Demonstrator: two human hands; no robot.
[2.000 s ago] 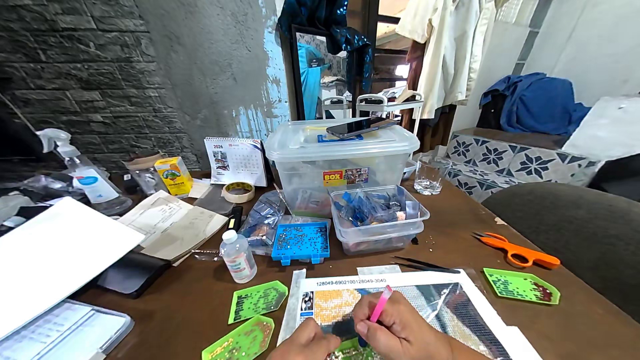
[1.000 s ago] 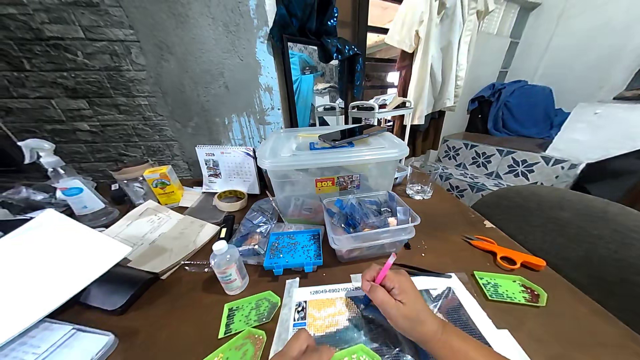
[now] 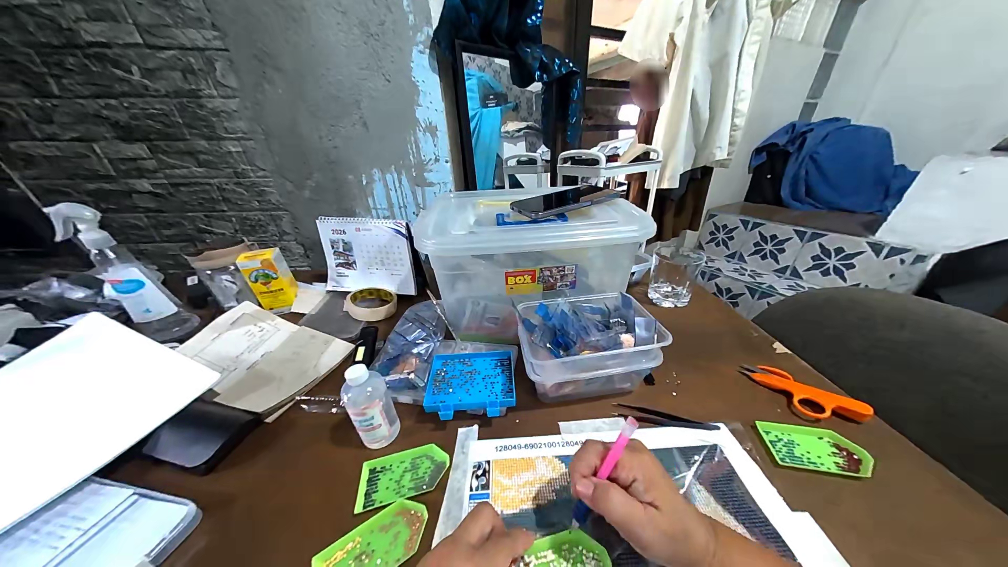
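My right hand [image 3: 642,496] holds a pink diamond-painting pen [image 3: 617,449], its blue tip pointing down near a green bead tray [image 3: 573,543] at the bottom edge. My left hand [image 3: 480,543] is at that tray's left side, fingers against its edge. Beneath both lies a diamond-painting canvas [image 3: 760,480] with a white border, partly covered with small beads. Two more green trays, an upper one [image 3: 403,478] and a lower one [image 3: 378,537], lie left of the canvas. Another green tray [image 3: 815,450] with dark beads is to its right.
Orange-handled scissors [image 3: 815,396] and black tweezers [image 3: 669,417] lie beyond the canvas. A blue bead tray [image 3: 471,380], a small bottle [image 3: 370,405], a plastic tub of bags [image 3: 587,346] and a large lidded box [image 3: 535,268] stand behind. A glass [image 3: 673,276] is at the right back.
My right hand with the pink pen has come down from the canvas's upper part, where it was a second ago, to beside the green tray at my left hand.
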